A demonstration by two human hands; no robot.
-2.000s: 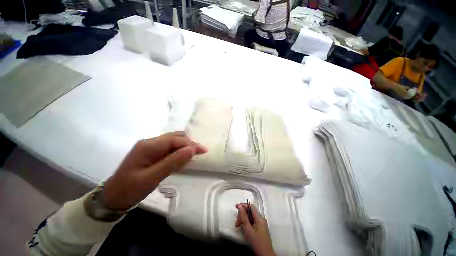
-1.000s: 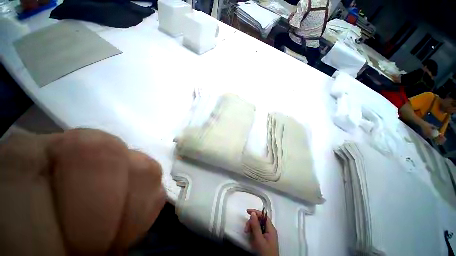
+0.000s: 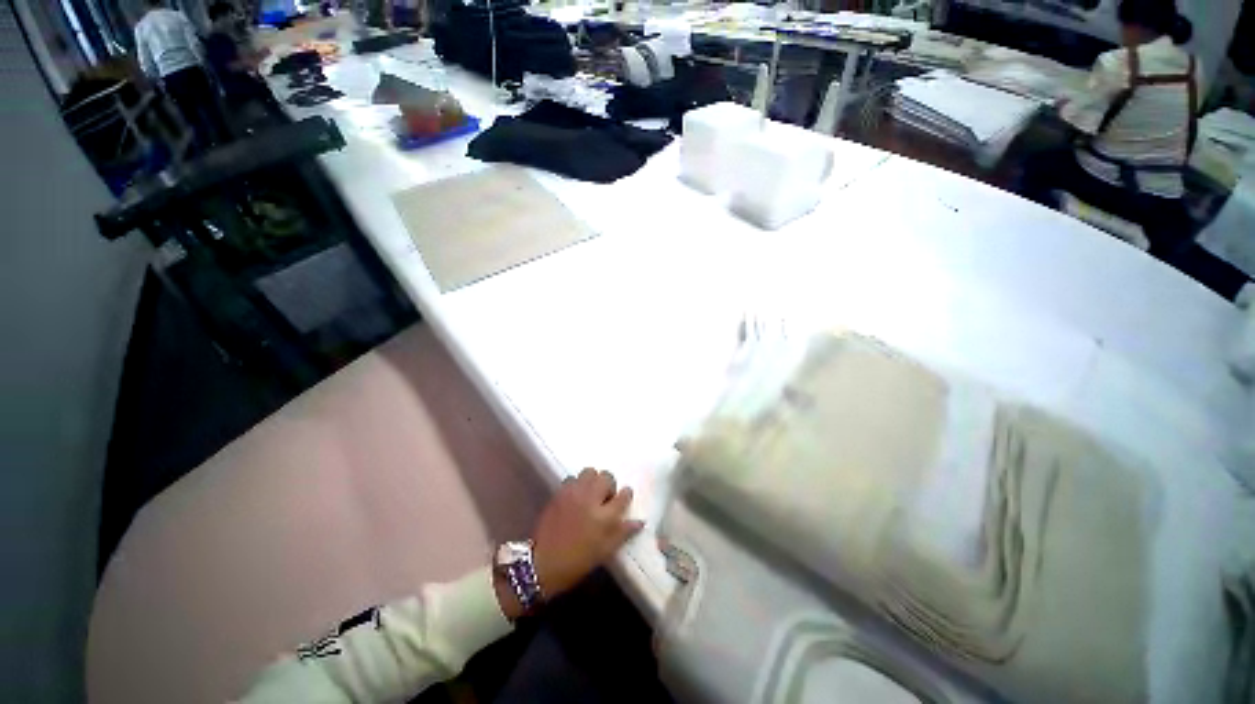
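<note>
My left hand point(image 3: 589, 525), with a watch on the wrist, rests at the table's near edge, just left of the panels; its fingers are curled and whether it holds anything cannot be told. The white cut panels point(image 3: 730, 578) lie at the bottom of the view, with part of a curved cut-out cut off by the frame. The folded-back beige panel stack point(image 3: 840, 440) lies just beyond them, with a deep U-shaped gap and layered edges. My right hand and the small dark tool are out of the picture.
A beige sheet point(image 3: 491, 227), white blocks point(image 3: 754, 162), dark fabric point(image 3: 571, 142) and a blue tray point(image 3: 435, 132) are farther along the white table point(image 3: 640, 282). A dark metal stand point(image 3: 234, 179) is at the left. People point(image 3: 1145, 117) are beyond the table.
The view has swung left. My left hand has gone from close to the camera down to the table edge. My right hand with the tool has left the picture.
</note>
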